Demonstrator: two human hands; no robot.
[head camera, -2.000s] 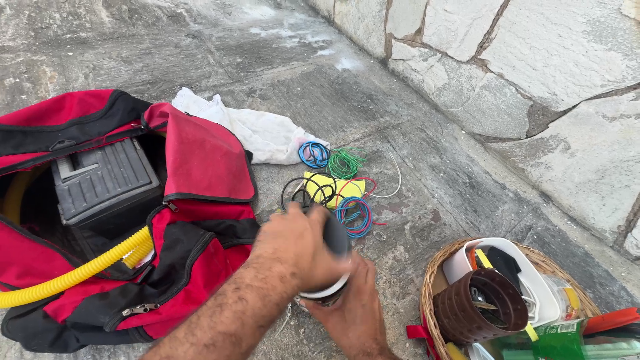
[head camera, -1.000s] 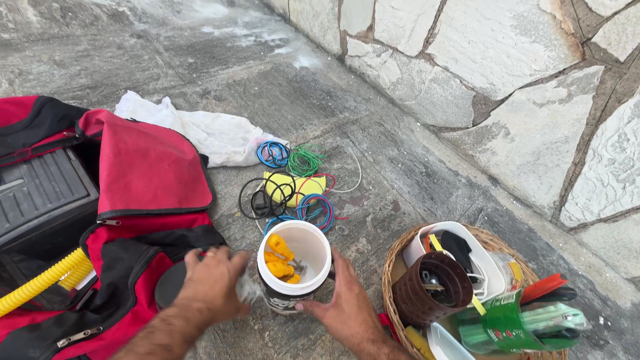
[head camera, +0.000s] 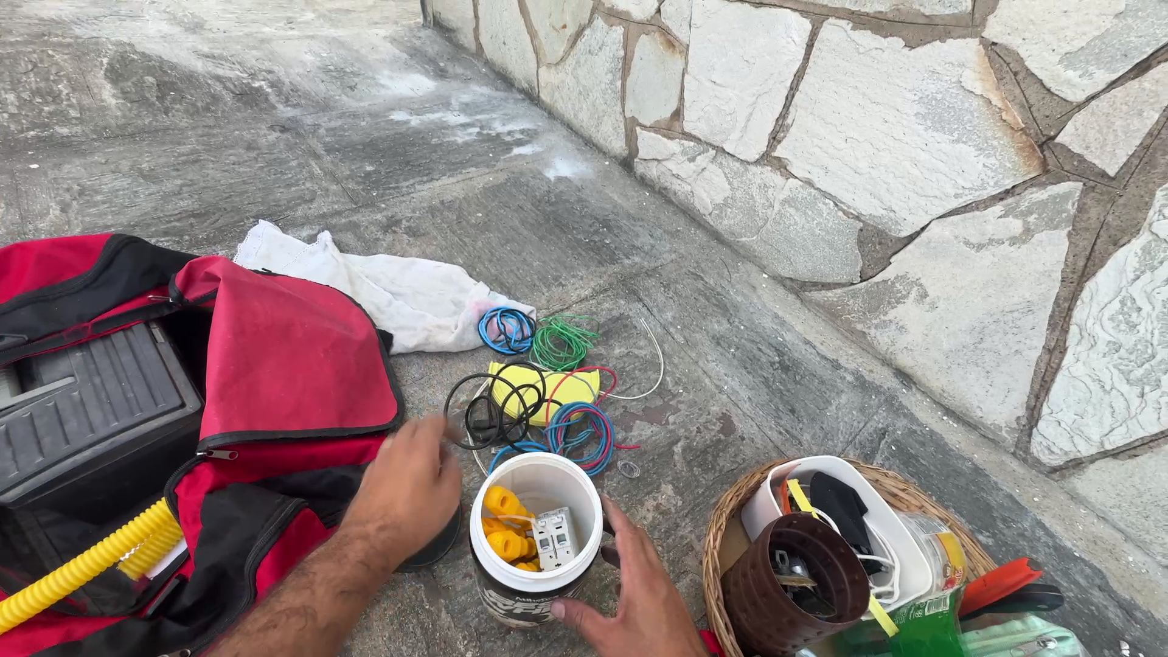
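My right hand (head camera: 634, 584) is around the right side of a white plastic tub (head camera: 537, 584) with a dark printed label, thumb on its front. Inside the tub lie yellow plastic fittings (head camera: 507, 534) and a white electrical module (head camera: 555, 538). My left hand (head camera: 411, 488) is raised to the left of the tub, near the coil of black wire (head camera: 465, 411); its fingers are blurred, and whether it holds anything cannot be told. A round black lid (head camera: 436, 546) lies partly under that hand. Beyond the tub are blue and red wire coils (head camera: 584, 436), a green coil (head camera: 564, 342) and a yellow cloth (head camera: 552, 391).
A red and black bag (head camera: 292, 356) with a black toolbox (head camera: 91, 401) and yellow corrugated conduit (head camera: 91, 566) stands at left. A white cloth (head camera: 401, 297) lies behind it. At right is a wicker basket (head camera: 716, 538) holding a brown pot (head camera: 794, 579). A stone wall (head camera: 894, 128) rises beyond.
The tub, shown with yellow fittings a second ago, now also has the white module in it. My left hand has moved from the black lid toward the black wire.
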